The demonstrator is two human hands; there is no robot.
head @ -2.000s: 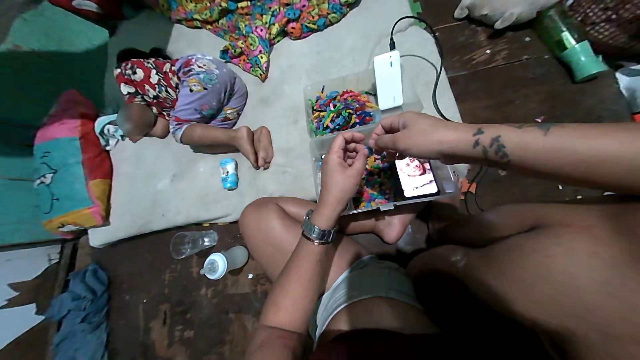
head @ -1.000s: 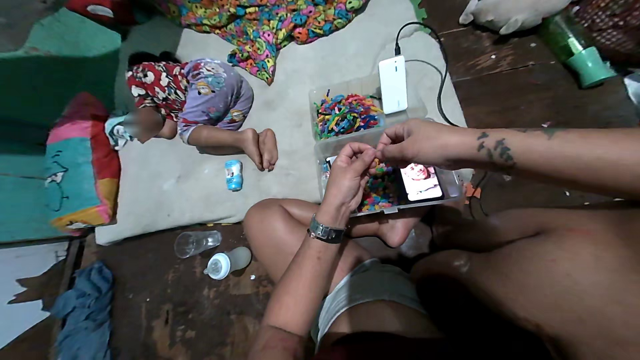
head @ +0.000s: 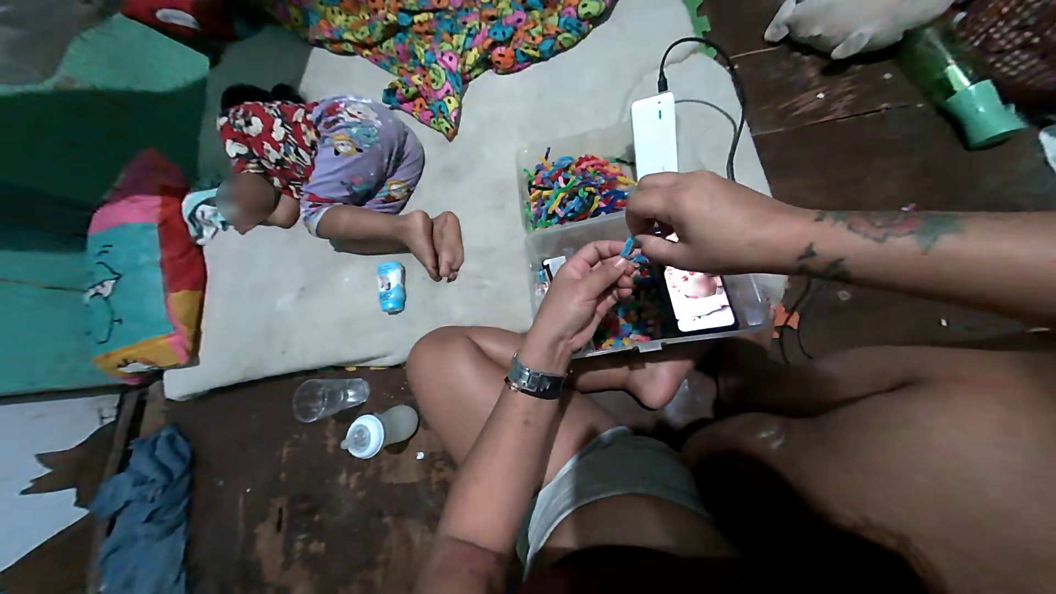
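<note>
My left hand, with a watch at the wrist, pinches a small blue piece between thumb and fingertips. Close against it from the right, my right hand has its thumb and fingertips at the same piece; whether it grips the piece is hard to see. Beneath both hands lies a clear plastic box with small colourful pieces inside. A phone with a lit screen rests on its right part. The open upper section holds a heap of short, colourful fuzzy strips.
A white power bank with a black cable lies at the box's top. On the mattress a child lies curled up near a blue bottle. A baby bottle and a clear cup lie on the wooden floor.
The blue piece now shows between my fingertips; in the earlier frames it is not plain. Both hands have stayed close together above the box.
</note>
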